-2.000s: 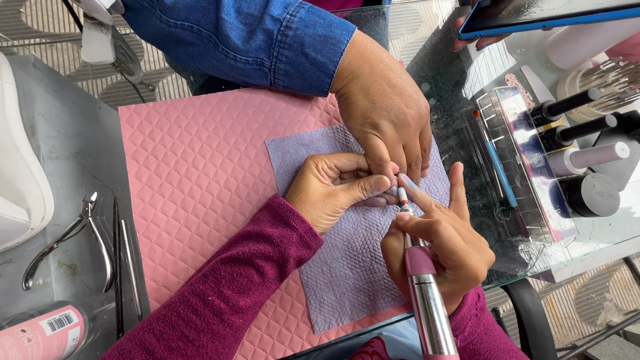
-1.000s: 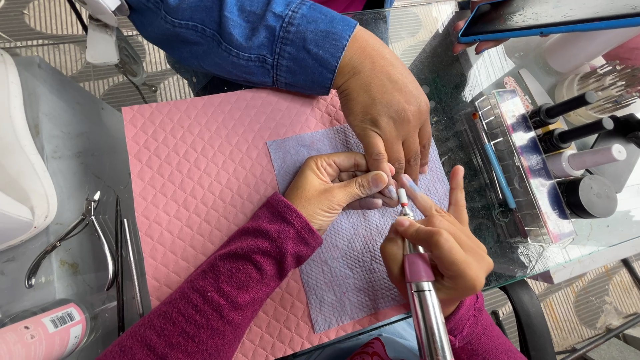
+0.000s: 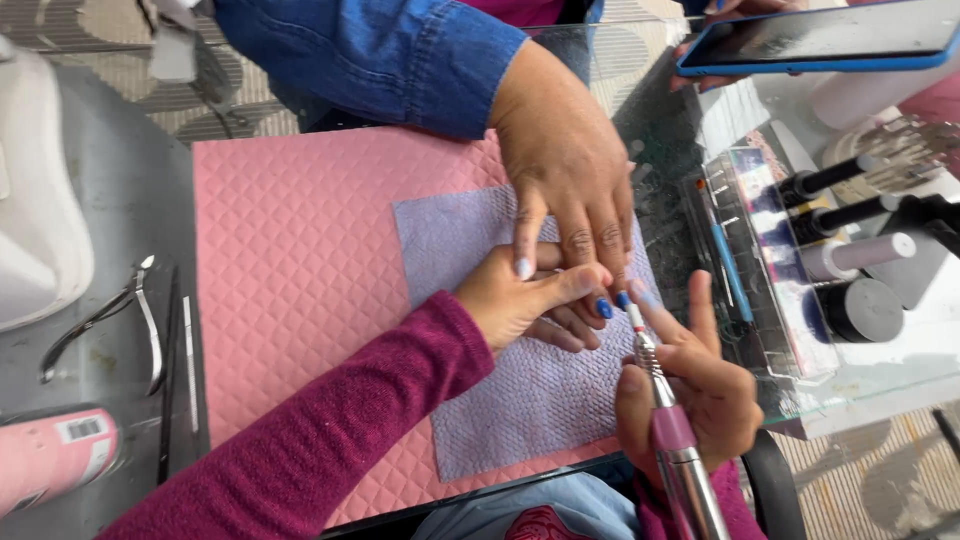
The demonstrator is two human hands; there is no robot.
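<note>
My left hand (image 3: 525, 300) holds the fingers of another person's hand (image 3: 570, 172), its thumb lying across them. Blue polish shows on two of that person's nails, while the thumbnail looks pale. In my right hand (image 3: 694, 382) is an electric nail drill (image 3: 675, 435) with a pink ring on its metal body. The drill's white bit (image 3: 634, 318) is at the tip of one blue nail; whether it touches cannot be told. Beneath the hands lies a lilac textured towel (image 3: 525, 412) on a pink quilted mat (image 3: 300, 262).
Cuticle nippers (image 3: 146, 322), thin tools and a pink bottle (image 3: 56, 457) lie left. A white device (image 3: 37, 195) stands beyond them. At right are a clear rack (image 3: 780, 262), several bottles, a black-lidded jar (image 3: 862, 309) and a blue brush (image 3: 729, 262). A person's other hand holds a phone (image 3: 817, 41).
The other person's hand has shifted in my left hand's hold, with its thumb now apart and blue nails showing. My left thumb has swung from the earlier fingertip across the fingers.
</note>
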